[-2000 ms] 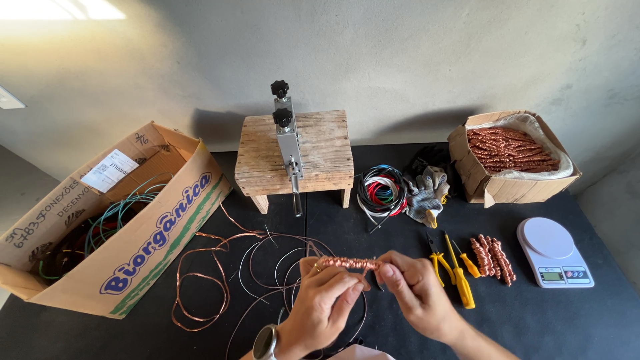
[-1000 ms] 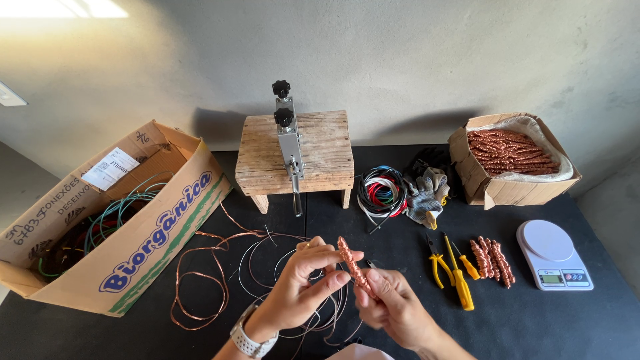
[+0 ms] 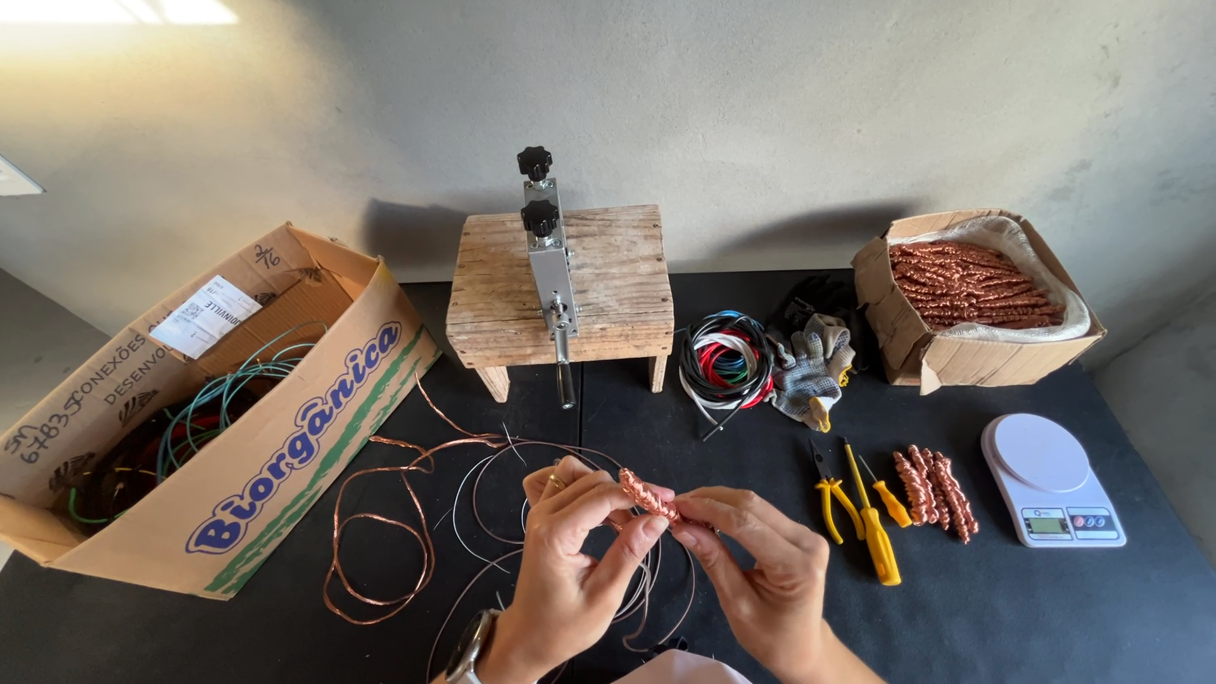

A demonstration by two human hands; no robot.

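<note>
A twisted bundle of copper wire [image 3: 647,495] is pinched between both hands above the near middle of the table. My left hand [image 3: 579,551] grips its body between thumb and fingers, while my right hand [image 3: 755,560] holds its lower right end. Loose copper wire [image 3: 427,546] and thin grey wire [image 3: 461,608] lie in loops on the table, to the left of and beneath my hands. Several similar twisted copper bundles [image 3: 936,494] rest to the right, beside yellow-handled pliers [image 3: 836,503], a large screwdriver [image 3: 879,541] and a small screwdriver [image 3: 888,499].
A metal wire stripper [image 3: 551,275] with black knobs stands on a wooden stool [image 3: 613,275]. Coiled cables [image 3: 727,361] and gloves [image 3: 807,370] lie beside it. A cardboard box of wires [image 3: 313,456] is left; a box of copper bundles [image 3: 1007,361] and a kitchen scale [image 3: 1073,494] are right.
The copper bundle was roughly level two seconds ago, then steeply tilted, and now slants down to the right. Both hands have shifted their grip along it.
</note>
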